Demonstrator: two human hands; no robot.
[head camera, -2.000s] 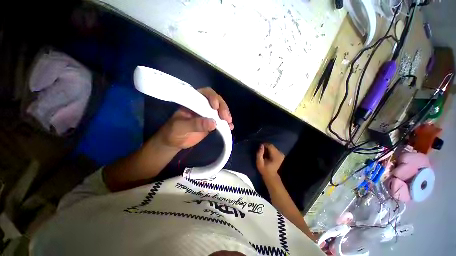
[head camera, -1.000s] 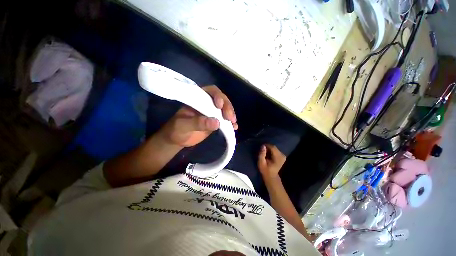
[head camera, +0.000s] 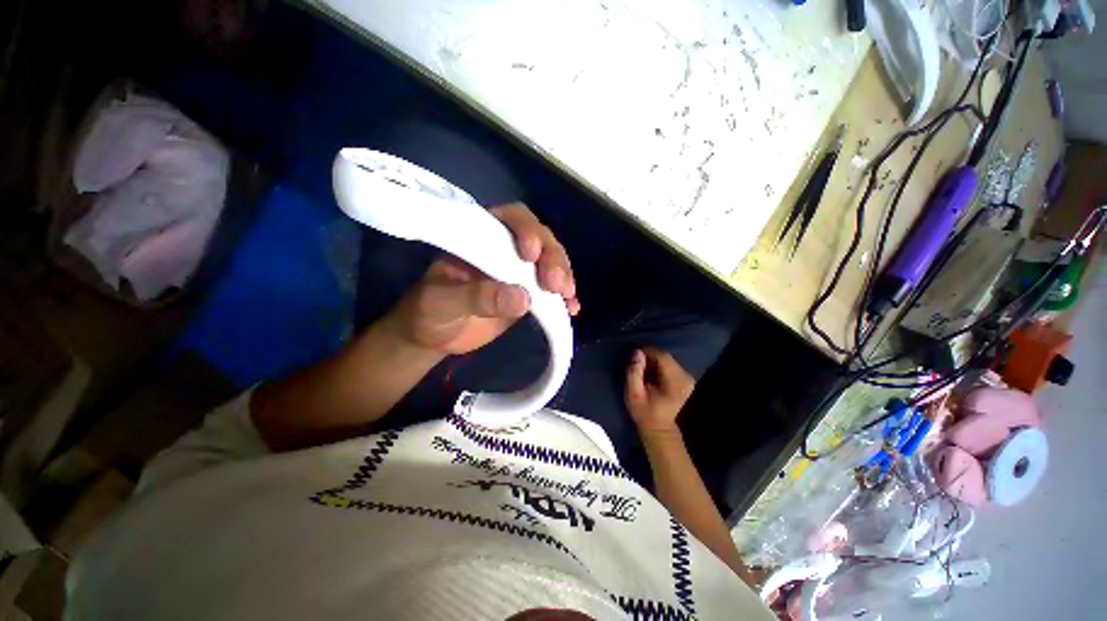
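Observation:
My left hand (head camera: 486, 285) grips a white curved neck fan housing (head camera: 552, 346) near the middle of its curve, thumb on one side and fingers on the other. Its wide rounded end (head camera: 376, 194) points up and left, with a slot-like marking along its face. The other end curls back to my shirt front. A thin red wire shows beside the left wrist. My right hand (head camera: 658, 386) is low over my dark-clothed lap, fingers curled, apart from the housing. A faint thin line runs near it; whether the hand holds anything is unclear.
A white marked mat (head camera: 631, 97) covers the bench. Dark tweezers (head camera: 811, 194), a purple corded screwdriver (head camera: 929, 237) and black cables lie to its right. Pink parts (head camera: 989, 425), a spool (head camera: 1017, 466) and white housings are at lower right. A bag of pale pieces (head camera: 146, 200) stands left.
The housing has turned slightly, showing more of the wide end's face, and sits marginally further right in the view. My left hand keeps its grip. My right hand stays on the lap.

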